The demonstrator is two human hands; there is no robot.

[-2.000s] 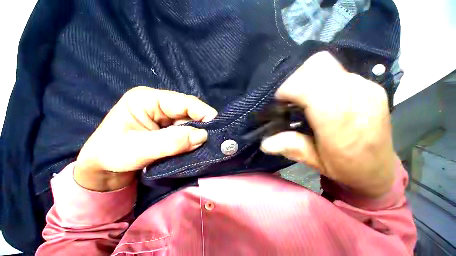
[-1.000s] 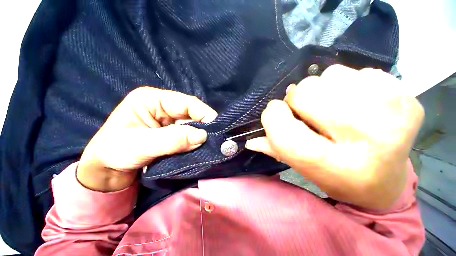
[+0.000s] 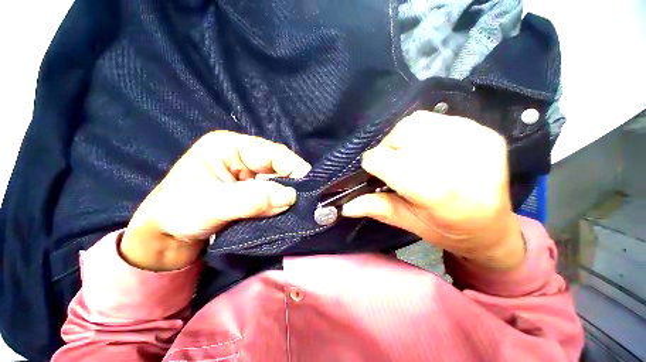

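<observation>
A dark denim garment (image 3: 283, 78) lies in front of me, its near edge against my pink shirt. My left hand (image 3: 219, 191) pinches the button placket (image 3: 262, 230) between thumb and fingers, left of a silvery shank button (image 3: 326, 215). My right hand (image 3: 446, 184) is shut on the thread snips (image 3: 354, 189); their thin blades point left and the bright tip is just above that button. The handles are mostly hidden in the fist. Two more buttons, one dull (image 3: 440, 107) and one bright (image 3: 530, 116), show beyond my right hand.
The white table (image 3: 605, 63) shows at the right and left of the garment. The pale grey-blue inside (image 3: 453, 35) shows at the neck opening. Below the table edge at the right are a blue object (image 3: 540, 198) and grey box-like shapes (image 3: 616, 247).
One second ago my right hand was farther right. It is now lower and nearer the placket button, and the bright far button is uncovered. My left hand keeps its pinch, with a slight shift right.
</observation>
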